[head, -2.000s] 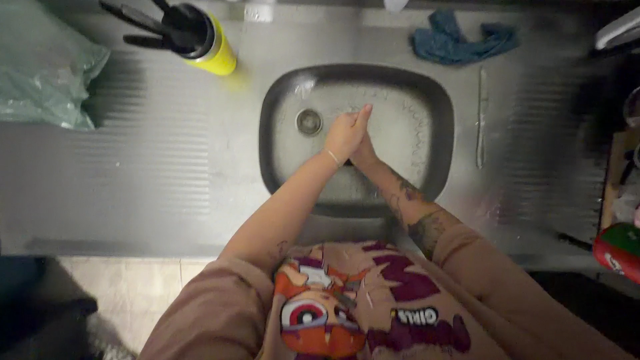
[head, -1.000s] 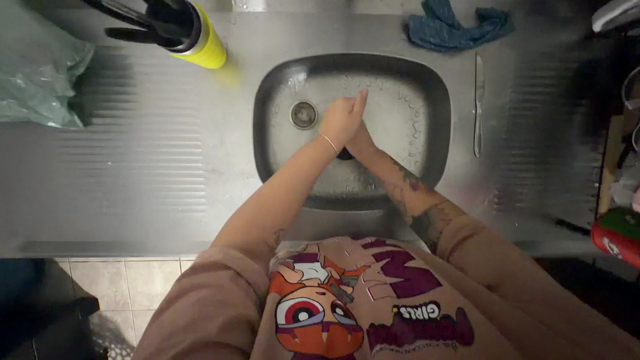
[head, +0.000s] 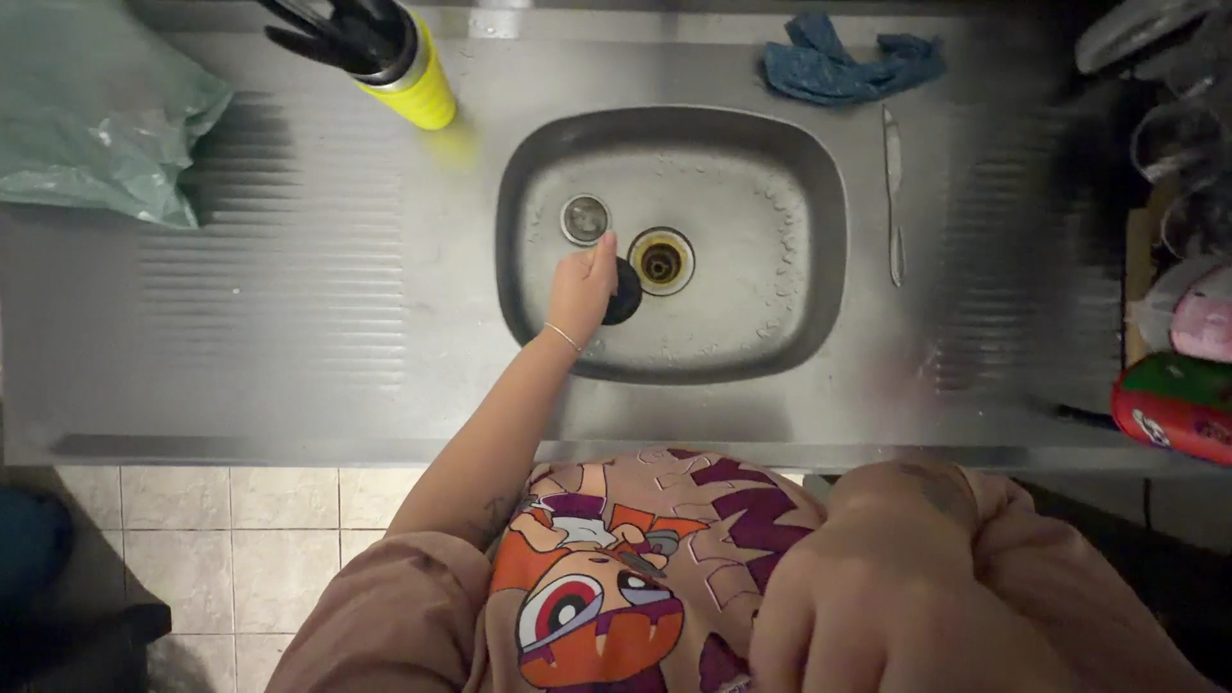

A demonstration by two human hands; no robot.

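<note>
Over the stainless steel sink basin point(head: 828, 318), my left hand point(head: 584, 289) grips a black round object point(head: 625, 292) by its edge; the fingers partly cover it. Right beside this object is the uncovered drain hole point(head: 661, 261), with a yellowish brown ring inside. A small round metal strainer point(head: 585, 219) sits in the basin just above my left fingertips. Close to the camera, my right hand point(head: 890, 606) is raised in front of the shirt, blurred, with its fingers pointing down and partly out of view. Whether it holds anything cannot be seen.
A table knife point(head: 894, 197) lies right of the basin, below a crumpled blue cloth point(head: 847, 67). A yellow holder point(head: 423, 96) with black-handled utensils stands upper left, near a green plastic bag point(head: 96, 115). Glasses point(head: 1179, 140) and a red and green item point(head: 1174, 404) are at the right.
Both hands were together over the basin. My right hand has moved out of the basin toward the camera; my left stays over it. The drain hole and more of the black object now show.
</note>
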